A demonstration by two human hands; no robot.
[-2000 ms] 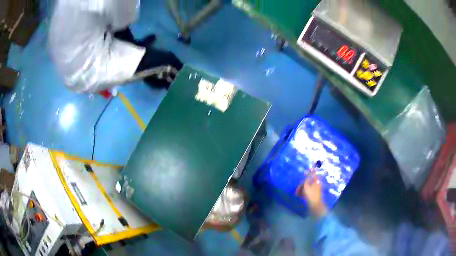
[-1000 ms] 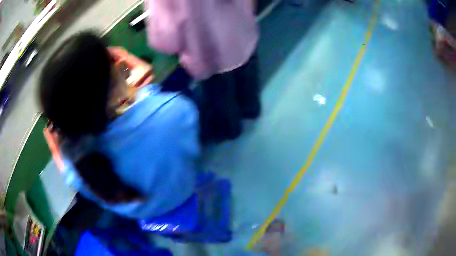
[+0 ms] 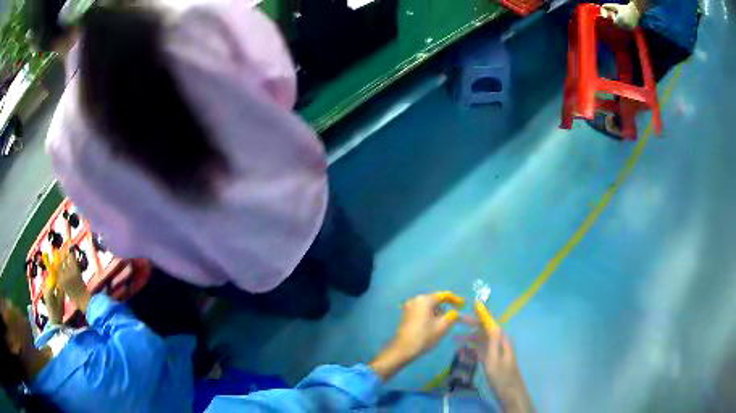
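My left hand [image 3: 424, 324] and my right hand [image 3: 494, 348] are in front of me at the lower middle, over the blue floor. Both have yellow-orange finger cots on fingertips. My left fingers are curved with a gap between them. My right index finger points up beside them. The fingertips are close together, with a blur between them. I see nothing clearly held. A small bright patch [image 3: 482, 290] shows just above my right fingertip; I cannot tell if it is a floor reflection or something clear.
A person in a pink smock [image 3: 202, 161] stands at the left by the green bench [image 3: 387, 68]. A person in blue [image 3: 121, 355] handles watches in an orange-red tray [image 3: 101, 262]. A red stool [image 3: 613, 85] is at upper right, with a person's hand on it; a bluish-grey stool [image 3: 486, 77] is under the bench.
The view has turned from the scale, green-topped table and blue stool to the aisle and coworkers. My right hand has left the blue stool; both hands are now together in front of me.
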